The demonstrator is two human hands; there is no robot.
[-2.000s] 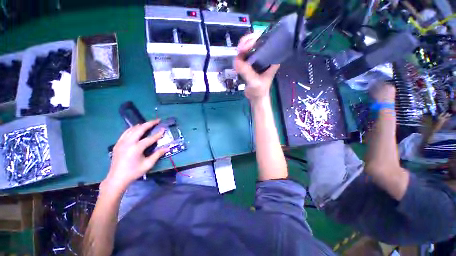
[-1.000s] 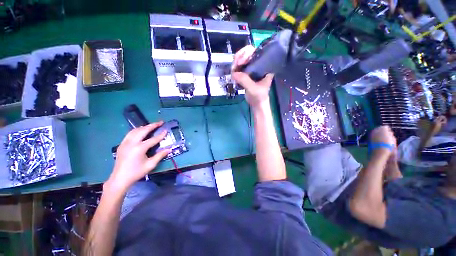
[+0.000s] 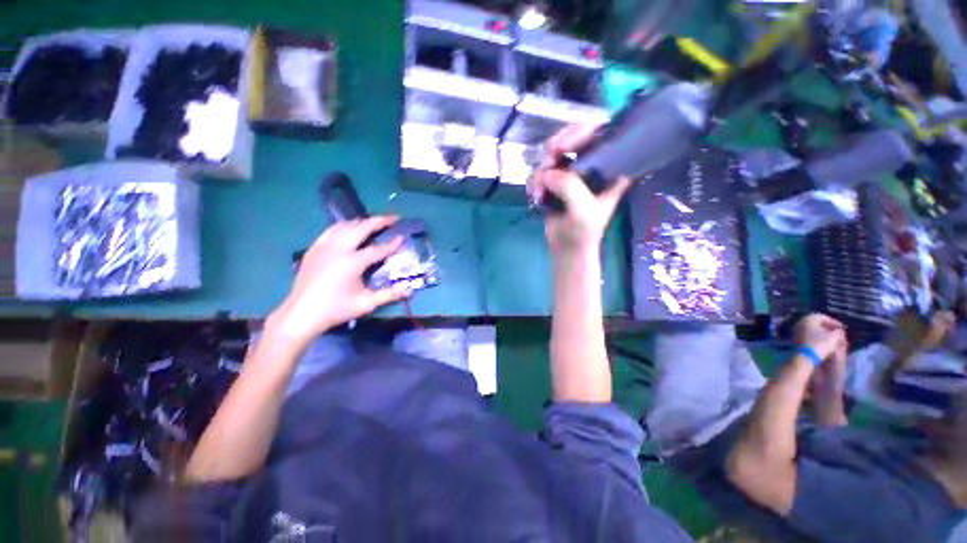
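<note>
A black housing assembly (image 3: 420, 258) with a stubby arm lies on the green bench, its arm pointing up and left. A thin red lead hangs from its near edge. My left hand (image 3: 345, 273) lies over the housing with fingers on its body, holding it on the bench. My right hand (image 3: 578, 202) is wrapped around the thick grey powered screwdriver (image 3: 649, 129), in front of the right screw feeder. The screwdriver is tilted and blurred, and its tip cannot be made out.
Two silver-grey screw feeders (image 3: 456, 90) stand at the back. White boxes of black parts (image 3: 175, 95) and strip parts (image 3: 111, 233), plus a small brown-yellow box (image 3: 295, 83), are at left. A black tray of loose strips (image 3: 689, 233) and another person's hands (image 3: 822, 345) are at right.
The whole view has shifted, so the bench things appear further right and higher. My left hand stays on the housing and my right hand stays on the screwdriver by the feeder.
</note>
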